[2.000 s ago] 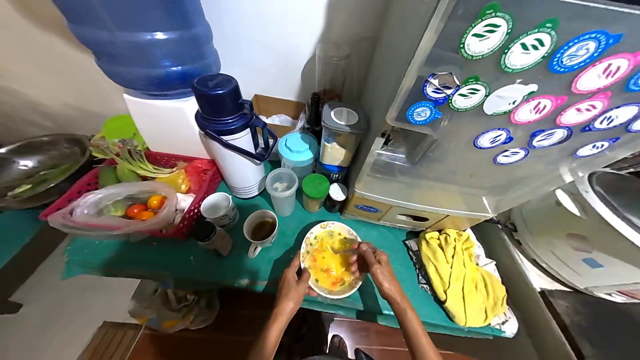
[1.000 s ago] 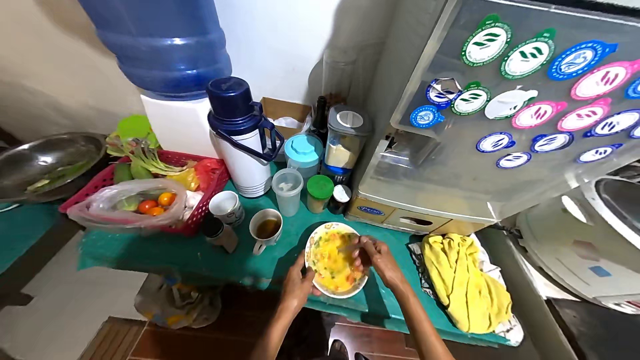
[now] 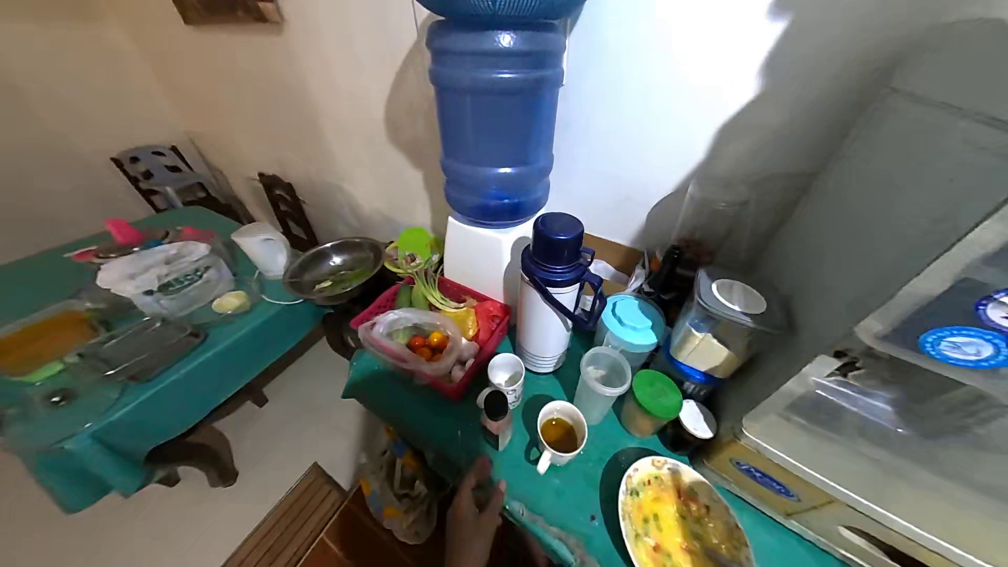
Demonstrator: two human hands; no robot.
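My left hand (image 3: 474, 516) is at the table's front edge, left of the bowl and below the coffee mug (image 3: 561, 431). It is blurred, its thumb and fingers look apart, and no object shows in it. A flowered bowl (image 3: 685, 516) of yellow beaten egg with green and red bits rests on the green tablecloth at the lower right; a blurred brownish shape crosses its right part. My right hand cannot be made out. Nearest my left hand stands a small dark-capped jar (image 3: 496, 417), with a white patterned cup (image 3: 505, 378) behind it.
Behind are a thermos flask (image 3: 547, 307), a red basket (image 3: 488, 331) of vegetables, a plastic cup (image 3: 602, 382) and a green-lidded jar (image 3: 652, 402). A refrigerator (image 3: 890, 441) stands right. Further left are a metal pan (image 3: 335, 272) and a second table (image 3: 181, 354) with dishes.
The view has swung far to the left. My left hand has let go of the bowl's rim and moved left of it. My right hand, earlier at the bowl, no longer shows.
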